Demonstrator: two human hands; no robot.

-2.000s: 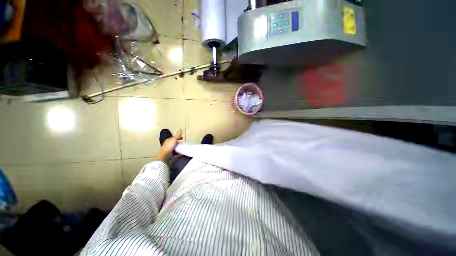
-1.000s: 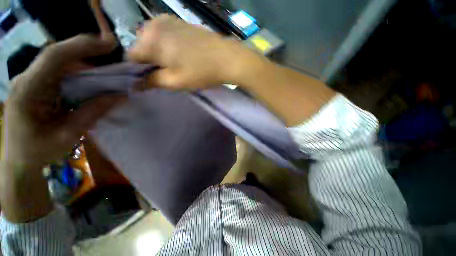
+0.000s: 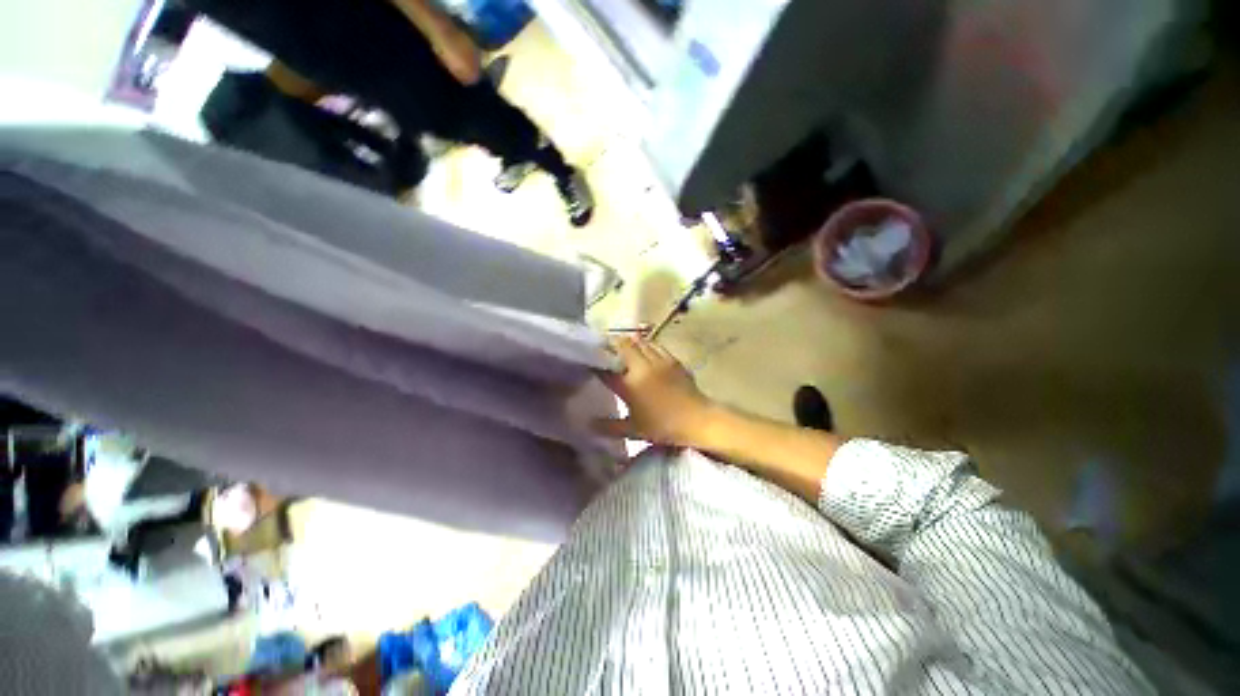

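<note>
A large white-lilac sheet (image 3: 340, 367), likely marker paper, hangs in long lengthwise folds from the left edge to the middle of the view. My right hand (image 3: 660, 394) is closed on its near end, in front of my striped shirt. The fingers lie over the edge of the folds. My left hand is not visible; only a blurred part of my left sleeve (image 3: 48, 639) shows at the lower left corner. The far end of the sheet runs out of the picture.
A person in dark clothes (image 3: 367, 68) stands beyond the sheet at upper left. A plotter (image 3: 721, 82) is at the top, with a pink waste basket (image 3: 873, 252) beside it. Blue plastic bags (image 3: 442, 646) and clutter lie at the lower left.
The sheet was bunched between both raised hands close to the camera; now it stretches away to the left. My right hand is lower, my left hand has left the view, and the other person shows.
</note>
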